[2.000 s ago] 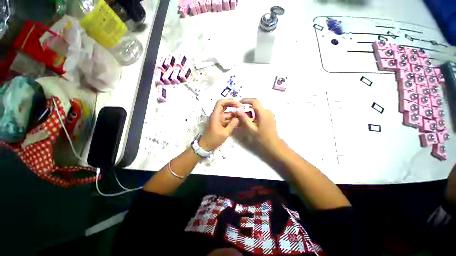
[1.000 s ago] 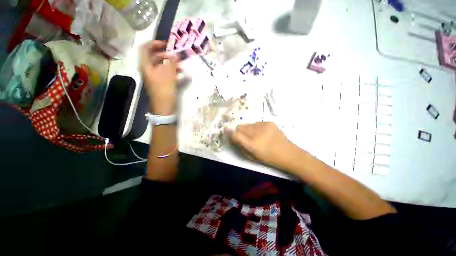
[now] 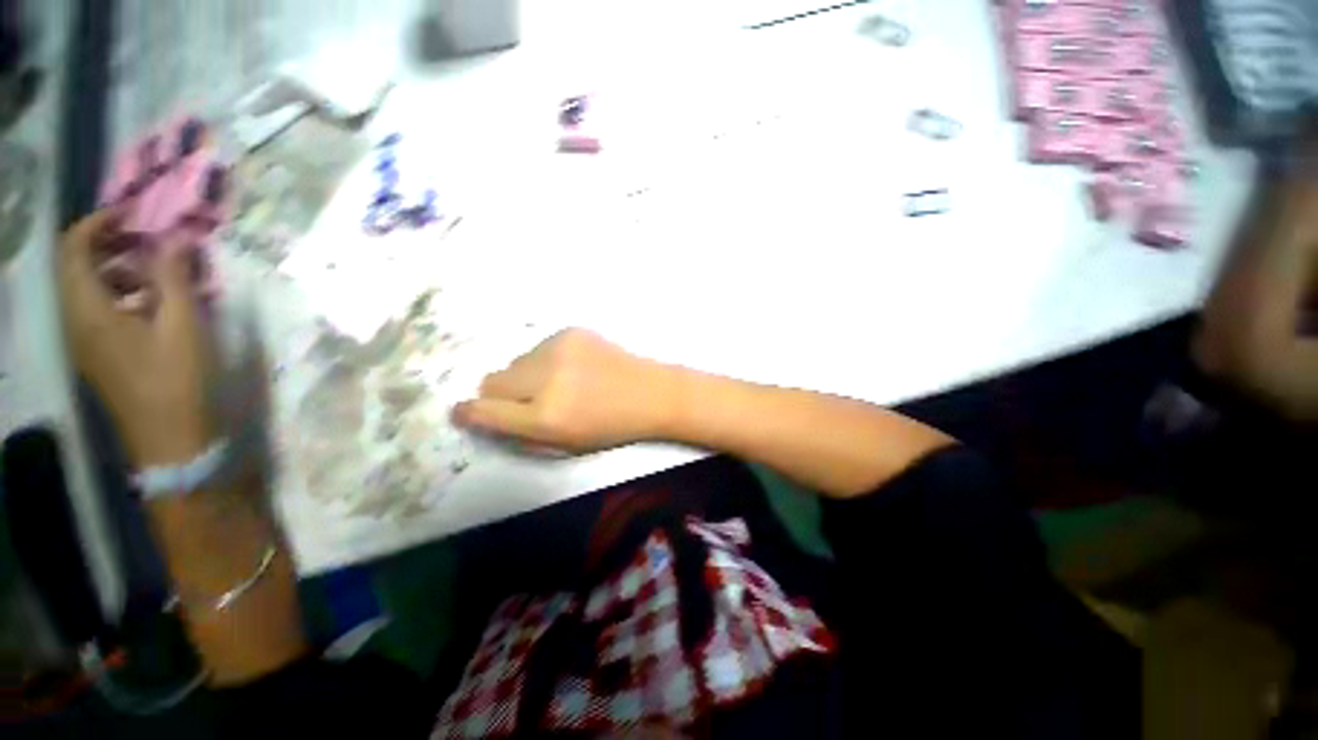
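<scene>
My left hand (image 3: pixel 138 325) is at the finished cameras (image 3: pixel 171 188), a pink cluster at the left of the table. Its fingers touch or overlap the near side of the cluster; blur hides whether it holds a piece. My right hand (image 3: pixel 578 393) is curled near the table's front edge, fingertips pointing left; what is inside the fingers is hidden. A single pink camera body (image 3: pixel 578 125) lies on the table beyond my right hand. Tiny blue film tabs (image 3: pixel 398 195) lie scattered on white paper between the cluster and that camera.
Pink waiting cameras (image 3: pixel 1099 109) stand at the right. Loose dark-edged windows (image 3: pixel 925 203) lie left of them. The base of a whitish bottle (image 3: pixel 474 22) is at the top edge. Another person's arm (image 3: pixel 1265 297) is at the far right. A padded edge borders the table's left.
The view has swung right, so the table and cluster appear further left. My hands, together two seconds ago, are apart: the left at the cluster, the right curled near the front edge.
</scene>
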